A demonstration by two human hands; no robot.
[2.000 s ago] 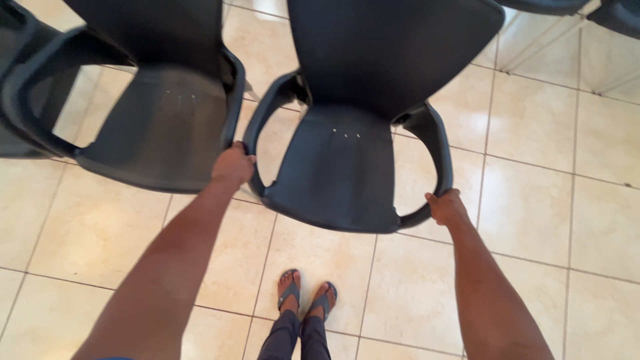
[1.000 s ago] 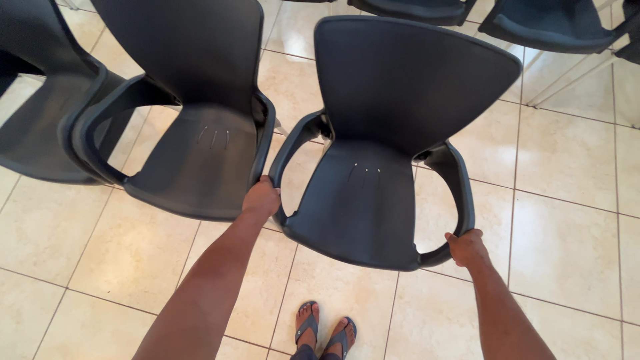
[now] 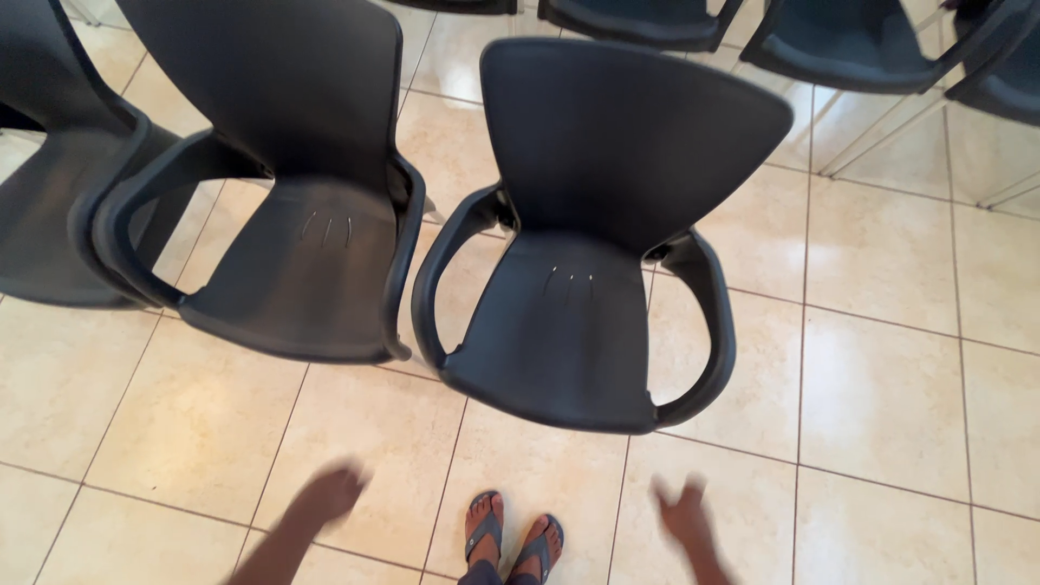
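Observation:
A black plastic armchair (image 3: 569, 325) stands in front of me, its backrest away from me and its two looped armrests at the sides. Below its front edge on the left, my left hand (image 3: 333, 487) hangs blurred over the floor, touching nothing; its fingers look partly curled. My right hand (image 3: 682, 508), also blurred, is in the air below the right armrest, thumb and fingers apart and holding nothing. A second black armchair (image 3: 292, 276) stands close on the left, its right armrest beside the first chair's left one.
Another black chair (image 3: 57, 211) is at the far left, against the second one. More black chairs (image 3: 845, 49) with thin metal legs stand in a row along the top right. My feet in flip-flops (image 3: 485, 532) are on the tiled floor (image 3: 877, 390).
Both hands have let go of the armrests and drawn back toward me. Earlier each hand was on one armrest of the chair in front.

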